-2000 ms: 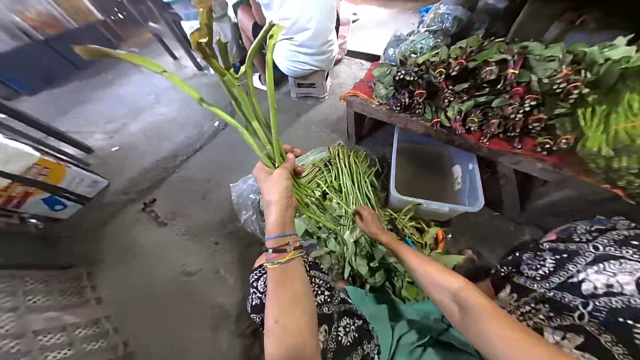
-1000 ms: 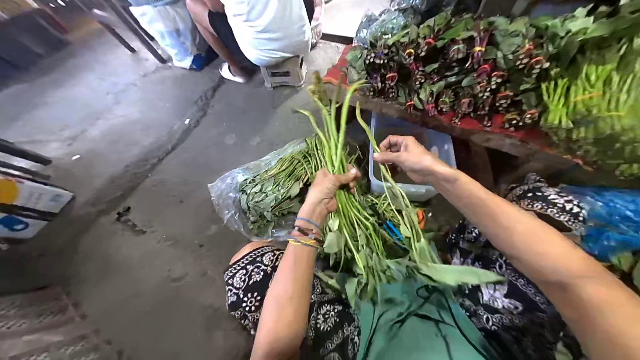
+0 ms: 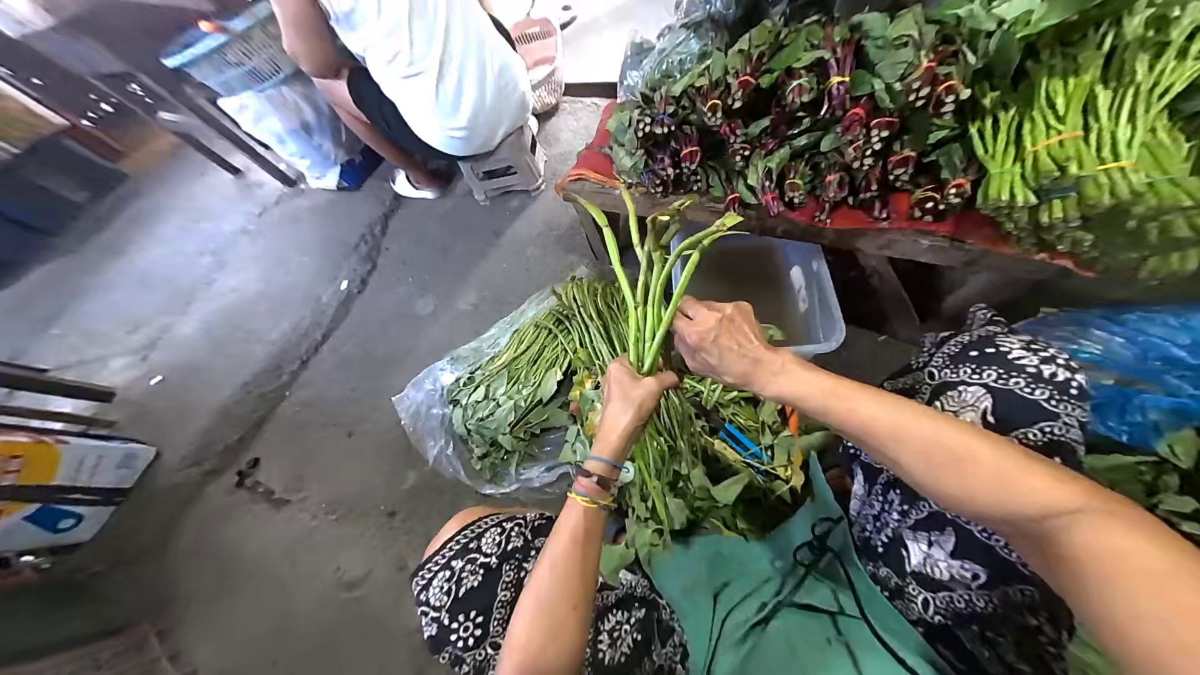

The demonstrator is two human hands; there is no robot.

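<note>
My left hand [image 3: 630,401] is closed around a bunch of leafy green stems [image 3: 647,314], their bare ends up and the leaves hanging toward my lap. My right hand [image 3: 727,345] is beside the upper stems, its fingertips at the right edge of the bunch; whether they pinch a stem is hard to tell. Behind and left of the bunch, more leafy stems [image 3: 525,375] lie on a clear plastic bag [image 3: 436,417]. Loose greens lie below my right hand, with a blue-handled tool [image 3: 742,442] partly among them.
A translucent plastic tub [image 3: 825,305] stands beyond my right hand, under the edge of a low table with a red cover [image 3: 591,164] bearing tied bundles of greens [image 3: 1059,155]. A seated person [image 3: 450,75] is ahead. A printed carton [image 3: 70,487] lies at the left.
My right hand was down in the greens two seconds ago, then held a stem out right of the bunch; now it is close against the bunch. My left hand keeps its hold.
</note>
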